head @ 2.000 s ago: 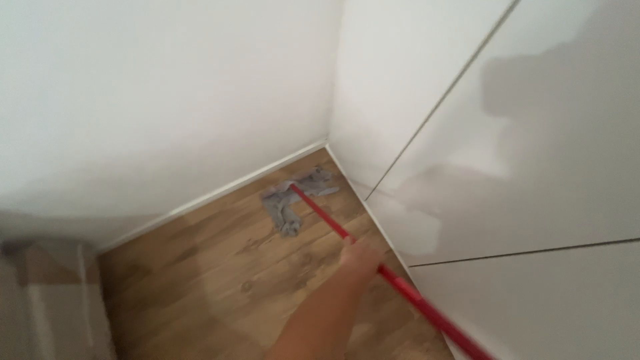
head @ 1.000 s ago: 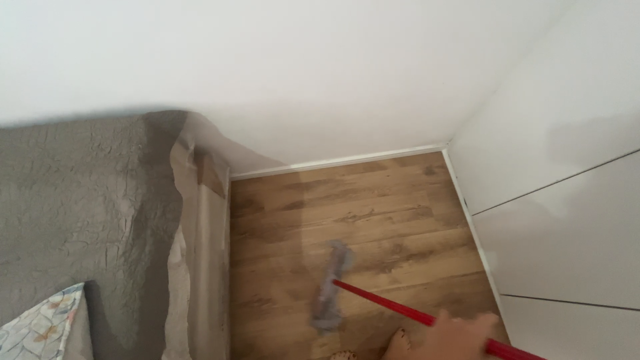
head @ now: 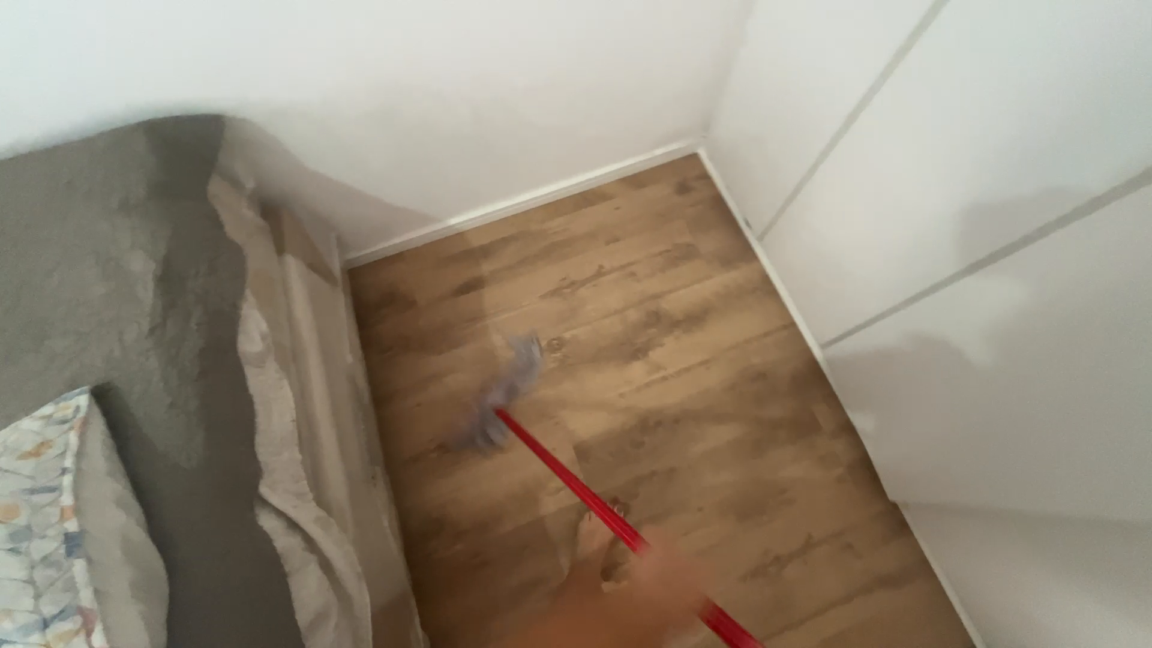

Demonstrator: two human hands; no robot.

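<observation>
A floor mop with a red pole (head: 576,486) and a grey cloth head (head: 508,391) is on the wood-look floor (head: 666,342); its head is blurred and lies near the bed's side. My left hand (head: 666,580), also blurred, is closed around the pole low in the view, its forearm coming in from the bottom edge. The pole runs on past the hand to the lower right. My right hand is not in view. Part of a bare foot (head: 594,540) shows behind the pole.
At left stands a bed with a grey cover (head: 180,360) and a patterned pillow (head: 45,522). A white wall with a baseboard (head: 540,198) is at the back. White panelled cabinet fronts (head: 990,315) line the right side.
The mop head was near the back corner two seconds ago; now it is on the floor nearer the bed. My left hand stays on the pole. The view has swung, bringing the bed in.
</observation>
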